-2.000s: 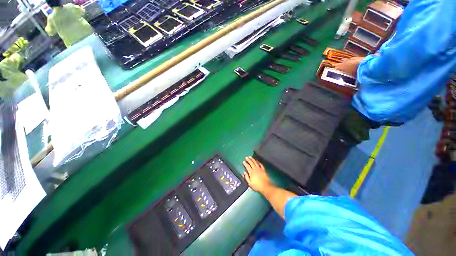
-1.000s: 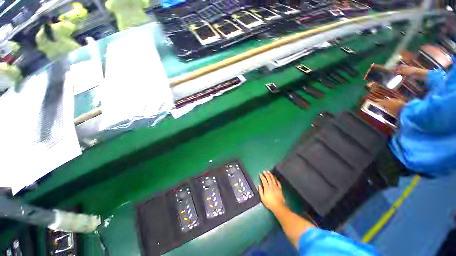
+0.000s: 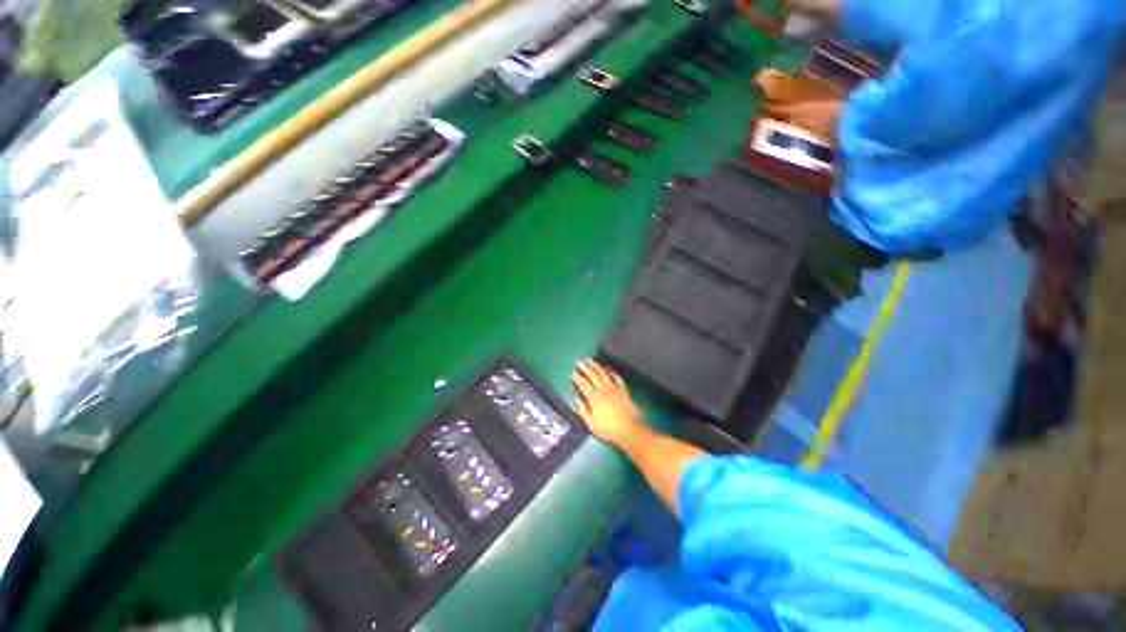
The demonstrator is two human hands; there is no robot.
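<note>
A black slotted tray (image 3: 340, 558) lies on the green bench. Three shiny, speckled phone-like units (image 3: 469, 469) lie in its slots; the lower-left end is bare. My right hand (image 3: 608, 405) rests flat at the tray's right end, fingers extended, holding nothing. Its fingertips are between this tray and a stack of dark trays (image 3: 704, 290) with an empty top. My left hand is out of the picture.
Another person's blue sleeve (image 3: 975, 117) and hand are at the upper right, by brown fixtures (image 3: 790, 158). Small dark parts (image 3: 630, 136) lie in a row at the far side. A striped strip (image 3: 358, 198) and plastic film (image 3: 87, 272) lie on the upper ledge.
The camera view has turned and shifted. My right hand stays beside the tray. The other person's hands have moved among the brown fixtures.
</note>
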